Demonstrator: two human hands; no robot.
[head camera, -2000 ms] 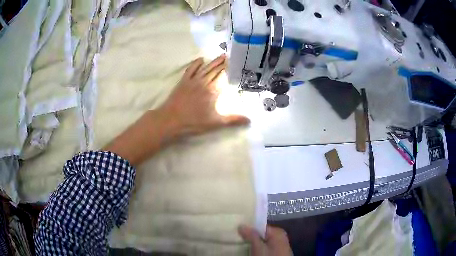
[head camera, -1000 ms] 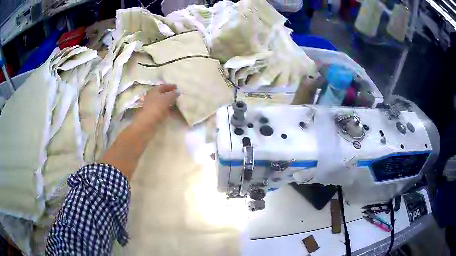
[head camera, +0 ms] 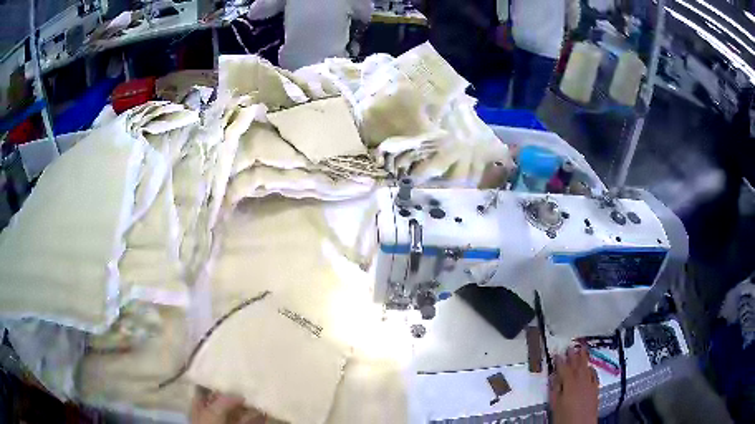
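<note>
A small cream panel point(head camera: 265, 364) with a dark piping strip along its left edge and a short dark marking near its top lies in front, over a larger cream padded panel point(head camera: 277, 240). My left hand point(head camera: 222, 409), cut off by the bottom edge, grips the small panel's lower left edge. My right hand point(head camera: 573, 385) is at the right of the table, its fingertips at dark metal tools beside a pink-and-blue tool point(head camera: 603, 359); whether it holds one cannot be told. The sewing machine point(head camera: 517, 240) stands behind, its lamp glaring over the needle area.
Layered cream and white pieces point(head camera: 74, 224) are at the left, with more piled behind point(head camera: 414, 103). A dark flat pad point(head camera: 497, 310) and brown scraps point(head camera: 499, 384) lie on the table point(head camera: 455, 356). A blue-topped object point(head camera: 538, 167) is behind the machine. People stand in the background.
My left hand has brought a small piped panel from the pile at the back down to the front. My right hand has come into view at the right by the tools.
</note>
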